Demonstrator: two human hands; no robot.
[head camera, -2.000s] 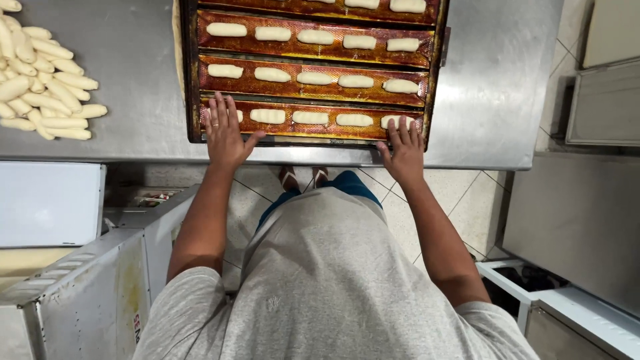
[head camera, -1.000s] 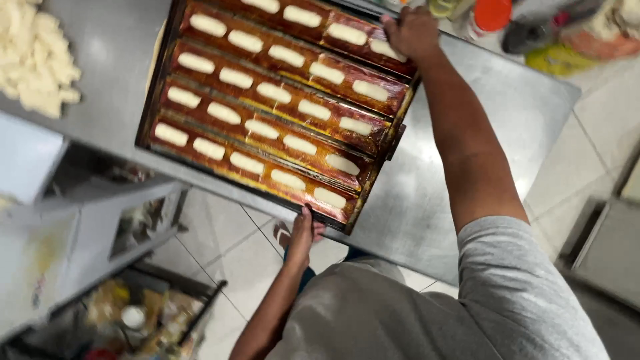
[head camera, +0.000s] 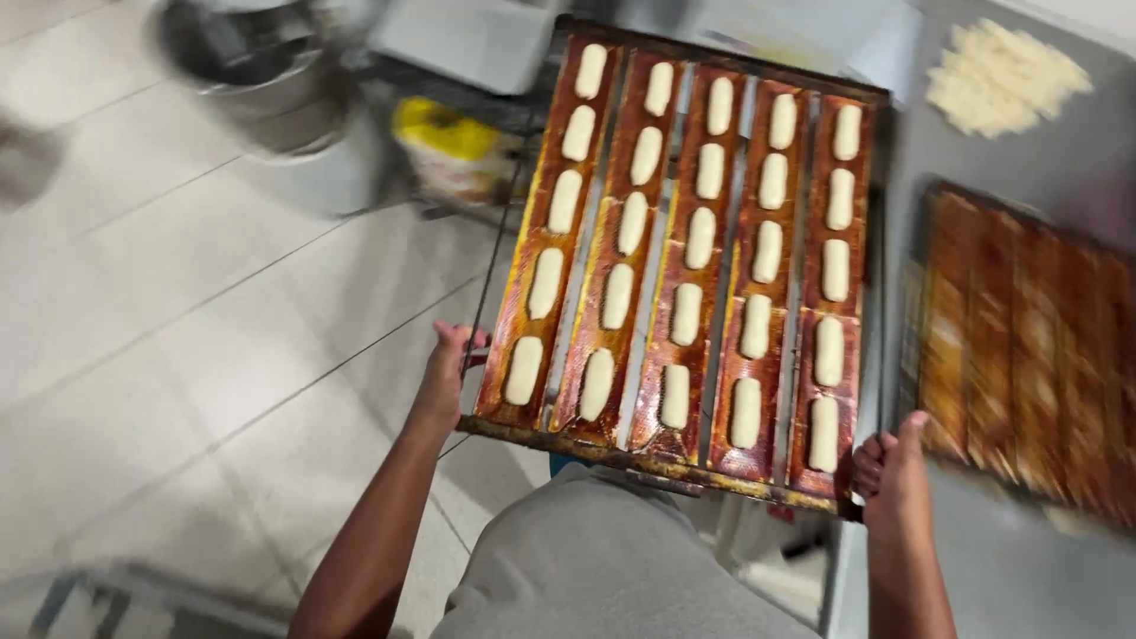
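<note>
My left hand grips the left edge of a metal baking tray, near its lower left corner. On the tray's right edge, near the lower right corner, my right hand has hold with its thumb up. Five long perforated channels run along the tray, stained reddish brown, with narrow gaps between them. Each channel carries several pale dough pieces, short rods lying spaced apart in a line. The tray is in front of my body, off the table and above the floor.
At the right, a steel table bears a second channelled tray, blurred, and a pile of dough pieces. A metal bowl stands at the upper left, near a yellow and white package. Tiled floor lies at the left.
The tray has come off the table and is now held by both hands at its sides. A second tray has come into view. The view has swung round strongly.
</note>
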